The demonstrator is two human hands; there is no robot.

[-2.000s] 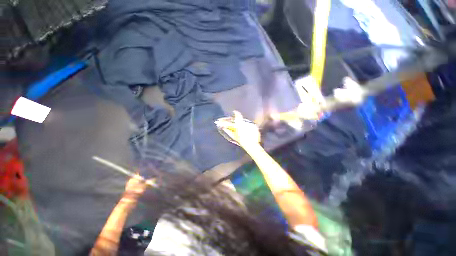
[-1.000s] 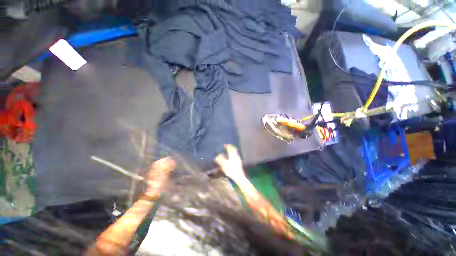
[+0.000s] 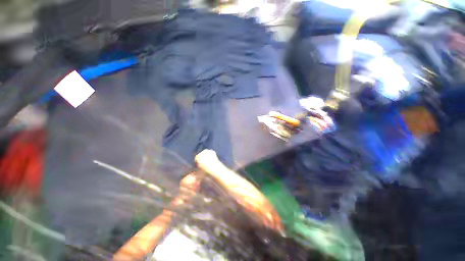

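Observation:
Dark navy trousers (image 3: 216, 125) lie on the grey-brown ironing table (image 3: 122, 122), their legs pointing towards me. My right hand (image 3: 206, 159) is at the near end of the trouser legs, fingers bent; blur hides whether it grips the cloth. My left hand (image 3: 189, 184) is just below and left of it, close to or touching it, partly behind blurred dark strands; its fingers are unclear. The steam iron (image 3: 281, 124) with an orange handle rests at the table's right end, out of my hands.
A navy heap (image 3: 219, 43) lies on the table's far side. A white card (image 3: 75, 89) is at the far left. A yellow hose (image 3: 346, 61) rises beyond the iron. A blue crate (image 3: 385, 145) stands at right, a red bag (image 3: 23, 160) at left.
My right hand has left the iron, which now rests at the table's right end. My hands have come together at the near end of the trouser legs. The view has shifted.

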